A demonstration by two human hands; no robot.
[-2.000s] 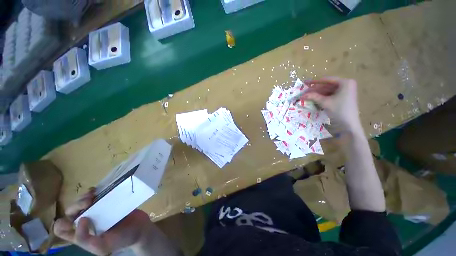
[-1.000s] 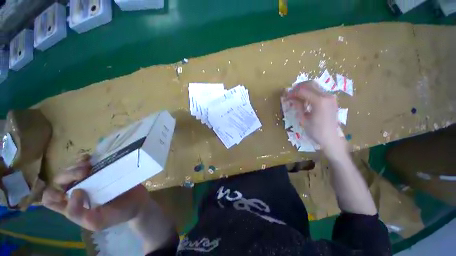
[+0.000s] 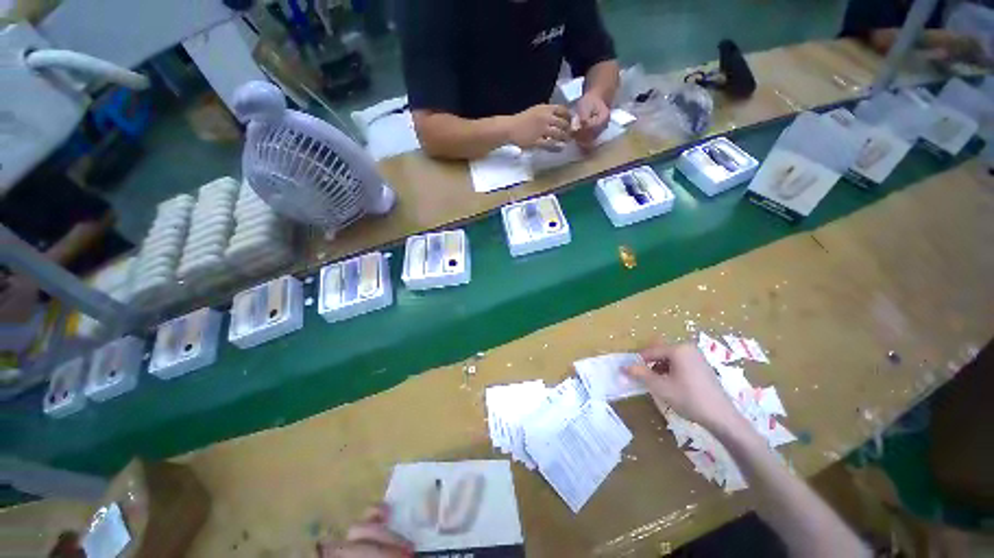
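A white retail carton (image 3: 456, 504) with a product picture and a black band is at the bottom of the view, cut off by the edge. My left hand (image 3: 376, 534) grips its left side and is partly out of view. My right hand (image 3: 678, 379) pinches a white leaflet (image 3: 608, 376) by its right end, at the upper right of the leaflet pile (image 3: 578, 452). A loose pile of small white cards with red marks (image 3: 732, 420) lies right of the leaflets, partly behind my right forearm.
Trays with devices (image 3: 437, 259) stand in a row on the green belt (image 3: 403, 332). Open cartons (image 3: 801, 164) stand on it at the right. Beyond are a fan (image 3: 311, 169), stacked white trays (image 3: 196, 245) and a person (image 3: 507, 65). A brown box (image 3: 158, 512) is at lower left.
The view has tilted up. My right hand has moved from the small cards to the leaflets and taken hold of one. The carton in my left hand now shows its picture side.
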